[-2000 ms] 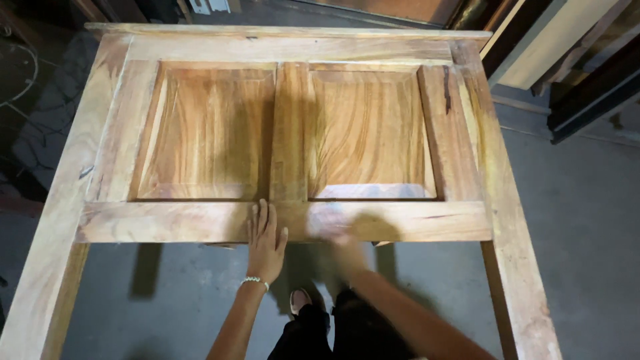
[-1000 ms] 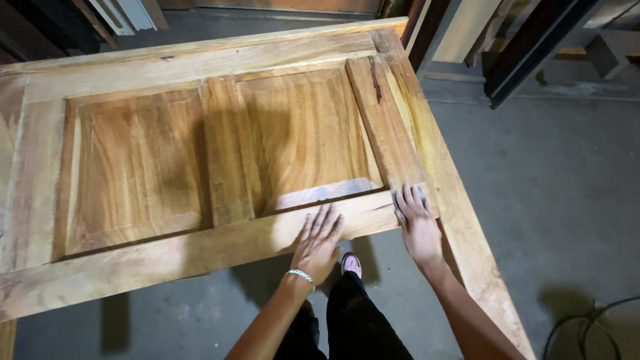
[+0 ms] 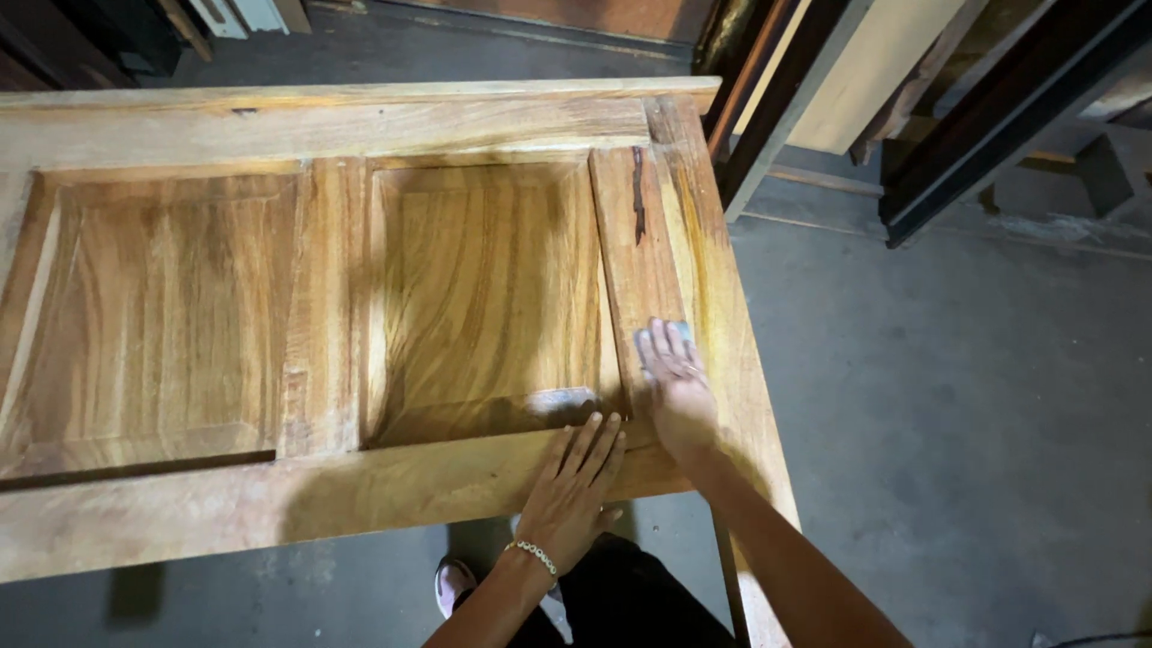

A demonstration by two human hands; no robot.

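A wooden panelled frame (image 3: 180, 495) lies flat in front of me, with two recessed panels side by side. My left hand (image 3: 576, 477) rests with fingers spread on the near rail, below the right panel (image 3: 486, 297). On the short right-hand upright (image 3: 643, 270), my right hand (image 3: 673, 378) presses down a thin greyish-blue sheet or pad, perhaps sandpaper, whose edges show around the fingers. A dark crack runs along that upright beyond the fingertips. The outer stile (image 3: 711, 261) lies just right of the hand.
Dark and pale boards (image 3: 810, 99) lean at the back right. Beyond the far edge of the frame, white slatted pieces (image 3: 238, 13) stand on the grey floor (image 3: 936, 405). My shoe (image 3: 453, 580) shows below the near rail. Part of a dark cable lies at bottom right.
My right hand has moved from the near rail onto the short right upright. My left hand stays on the near rail, nearer its right end than two seconds ago. The view has shifted right.
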